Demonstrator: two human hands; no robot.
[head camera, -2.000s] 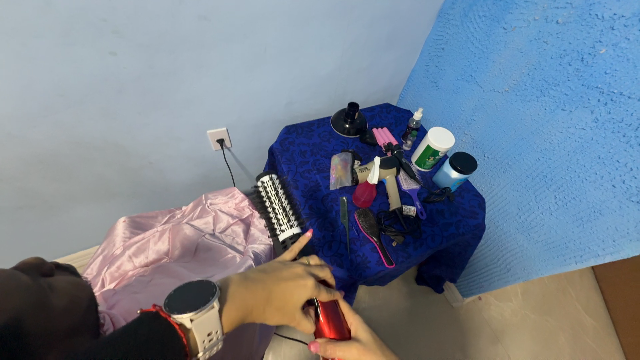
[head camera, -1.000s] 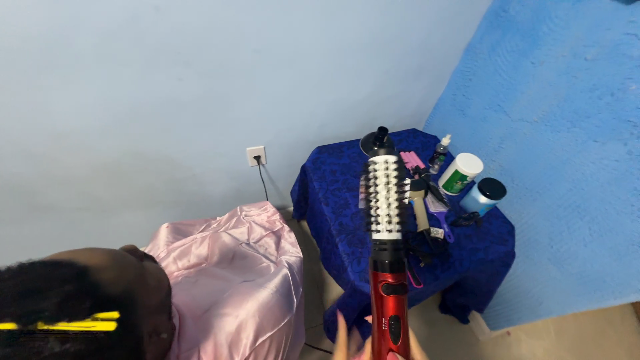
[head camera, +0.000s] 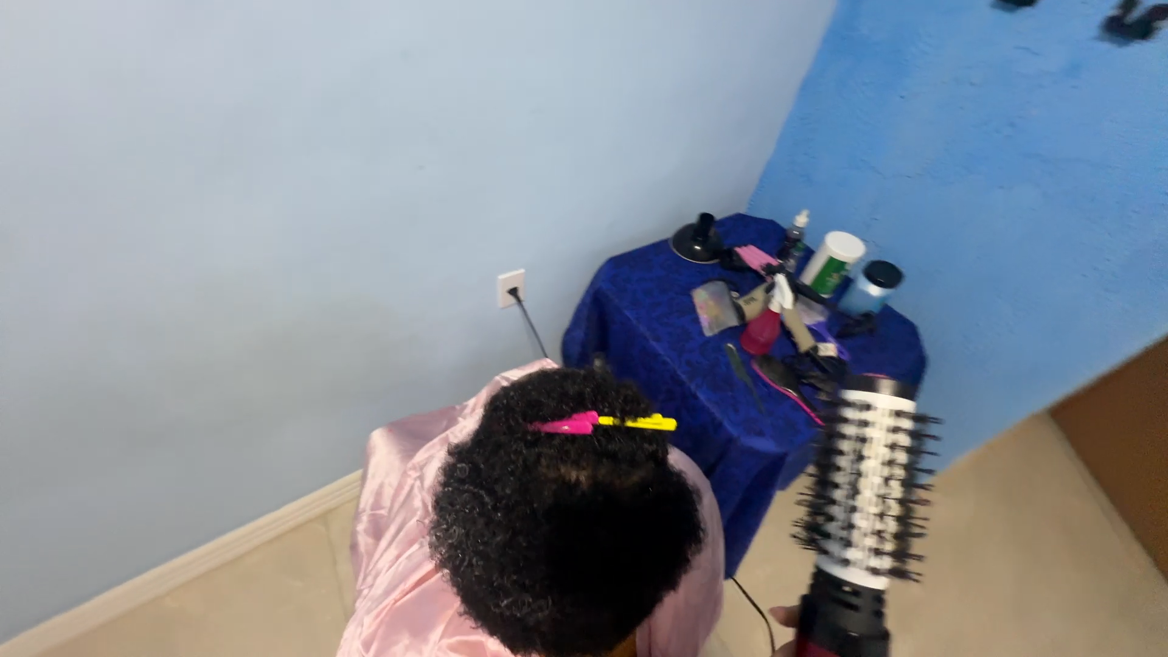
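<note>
A hot-air round brush (head camera: 871, 484) with a white barrel, black bristles and a red and black body stands upright at the lower right. Fingertips of one hand, apparently my right hand (head camera: 785, 630), show at its body by the bottom edge; the rest is cut off. My left hand is out of sight. To the left of the brush is a seated person's head with short, curly black hair (head camera: 566, 511). A pink hair clip (head camera: 568, 423) and a yellow hair clip (head camera: 643, 422) lie across that hair. A pink satin cape (head camera: 411, 484) covers the person's shoulders.
Behind the person stands a table with a blue cloth (head camera: 639, 319). It holds a red spray bottle (head camera: 762, 330), a paddle brush (head camera: 783, 376), a white-lidded jar (head camera: 832, 263), a black-lidded jar (head camera: 871, 287) and a hair dryer (head camera: 796, 327). A plug sits in the wall socket (head camera: 512, 288).
The hot-air brush was on the table's edge side, then raised upright at centre; now it is at the lower right. Both hands were visible earlier. The view has shifted, bringing the person's clipped hair to the centre.
</note>
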